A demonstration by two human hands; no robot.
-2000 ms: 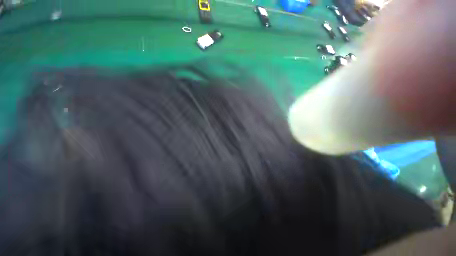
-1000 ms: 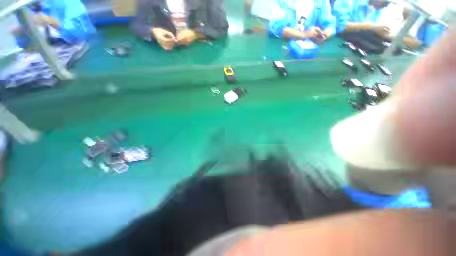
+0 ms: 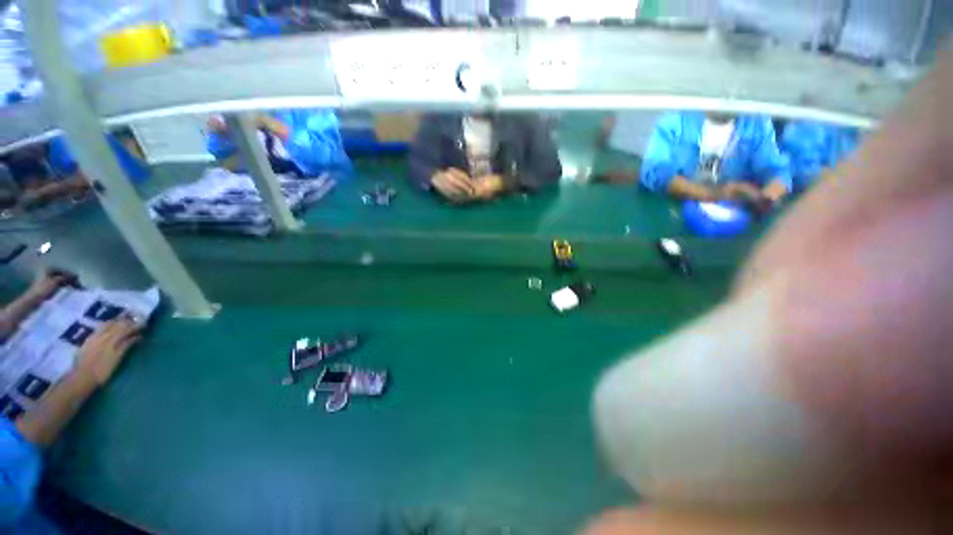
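Observation:
My right hand (image 3: 826, 366) fills the right side, very close to the lens and blurred. One large fingertip with a pale nail points left, and another finger is cut off at the bottom edge. Whether it holds anything cannot be told. My left hand is not in view. On the green bench (image 3: 460, 418), left of centre, lie an open phone body (image 3: 361, 381) and a second open phone body (image 3: 308, 357) just behind it. Small loose parts lie beside them, one a small oval part (image 3: 336, 399).
Further back lie a yellow-framed device (image 3: 563, 253), a dark phone with a white patch (image 3: 564, 300) and another phone (image 3: 674, 254). A worker's hands (image 3: 99, 350) rest on a tray sheet (image 3: 52, 350) at left. Posts (image 3: 125, 219) stand on the bench; workers sit opposite.
The view has tilted up from dark cloth to the bench, opposite workers and shelf. The fingertip now looks larger and lower. The dark cloth has left the view.

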